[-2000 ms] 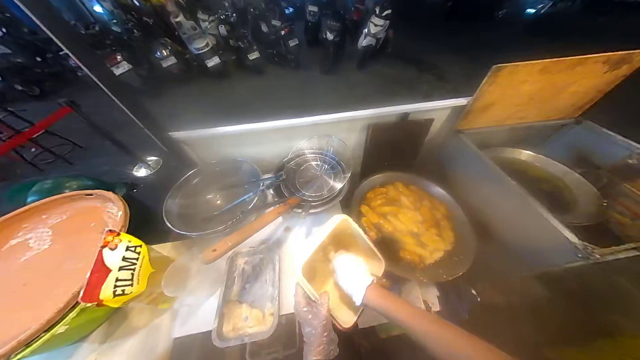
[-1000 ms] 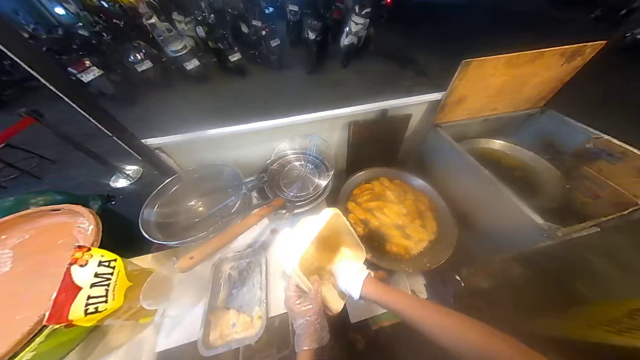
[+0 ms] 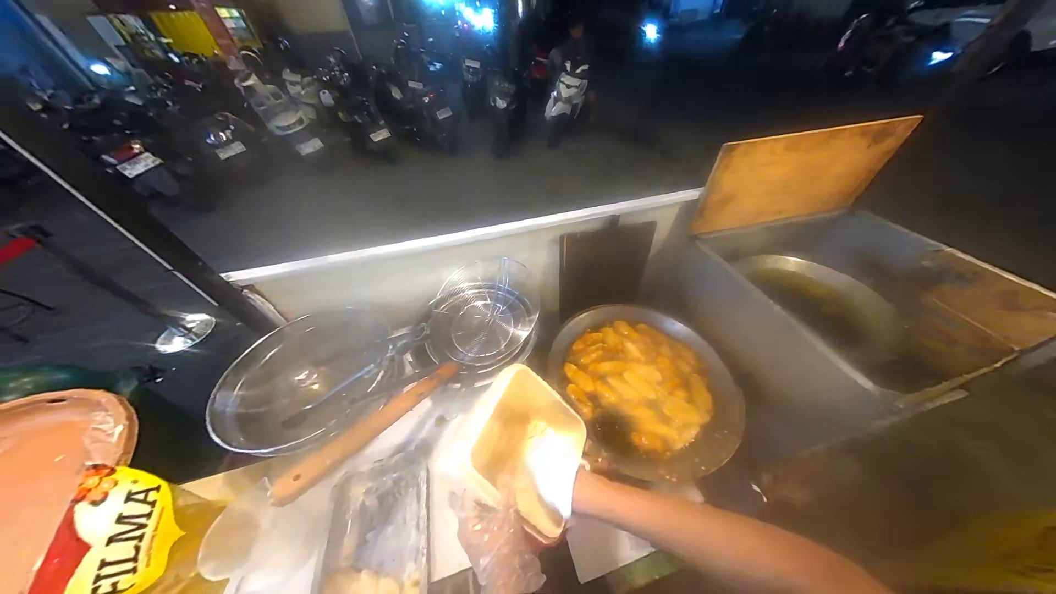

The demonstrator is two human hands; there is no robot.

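Observation:
Tilted over the counter is a pale rectangular tub (image 3: 516, 437), just left of the wok (image 3: 726, 412) of frying golden pieces (image 3: 639, 379). My left hand (image 3: 499, 536), in a clear plastic glove, holds the tub from below at its near side. My right hand (image 3: 554, 470), in a glare-whitened glove, reaches inside the tub; whether its fingers hold anything is hidden by the glare. A clear rectangular container (image 3: 375, 528) with pale pieces at its bottom lies left of my left hand.
A metal basin (image 3: 289, 396), a wooden-handled tool (image 3: 363, 433) and wire strainers (image 3: 483, 322) lie at the back left. A Filma oil pouch (image 3: 124, 528) is at the front left. A second pan (image 3: 817, 305) sits in the metal enclosure at right, beside a raised wooden board (image 3: 804, 173).
The tub has tilted between the frames, with my left hand staying under it and my right hand at its inner side. The view has shifted, showing more of the street.

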